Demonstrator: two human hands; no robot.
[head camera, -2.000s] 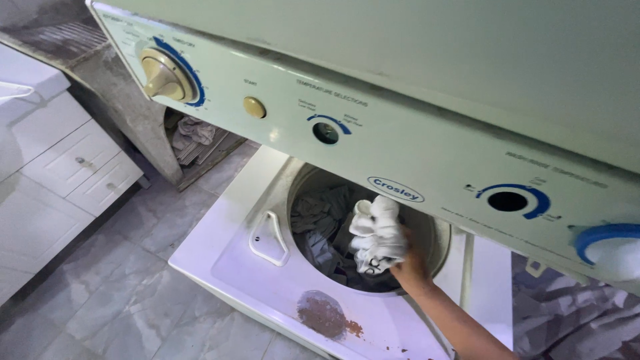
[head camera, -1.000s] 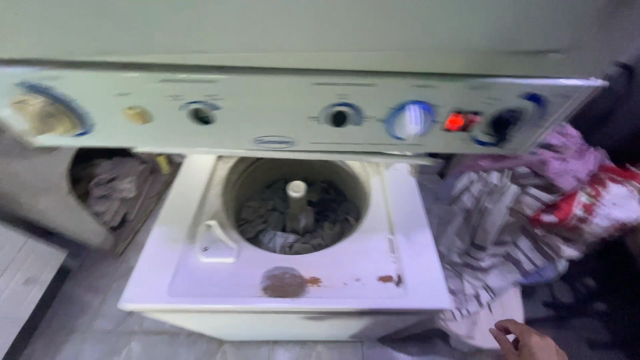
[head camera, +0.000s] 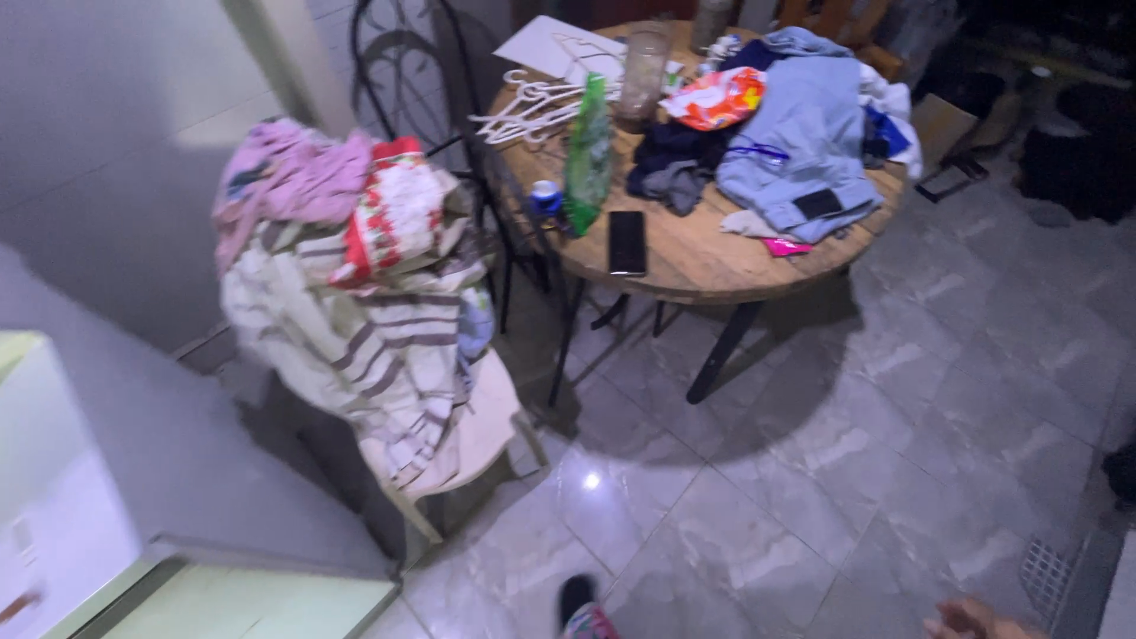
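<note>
Low at the right edge of the head view, part of my right hand (head camera: 972, 619) shows, blurred, with nothing seen in it; its finger positions are unclear. My left hand is out of view. On a pale plastic chair (head camera: 497, 417) lies a heap with a striped cloth (head camera: 382, 346), a pink cloth (head camera: 306, 177) and a red-and-white cloth (head camera: 399, 209). The round wooden table (head camera: 710, 271) bears light blue garments (head camera: 799, 133), dark clothes (head camera: 679, 155), white hangers (head camera: 541, 111), a green plastic bag (head camera: 587, 164), a black phone (head camera: 627, 242) and a blue can (head camera: 546, 200).
The washing machine (head camera: 67, 497) stands at the lower left. A black metal chair (head camera: 408, 62) is behind the table's left side. A foot in a dark shoe (head camera: 577, 595) is on the tiled floor (head camera: 710, 524), and a floor drain (head camera: 1045, 568) lies at the right.
The view has swung right from the washer to the chair and table. Two seconds ago a hand held white cloth over the washer's tub; one second ago no cloth showed in my right hand.
</note>
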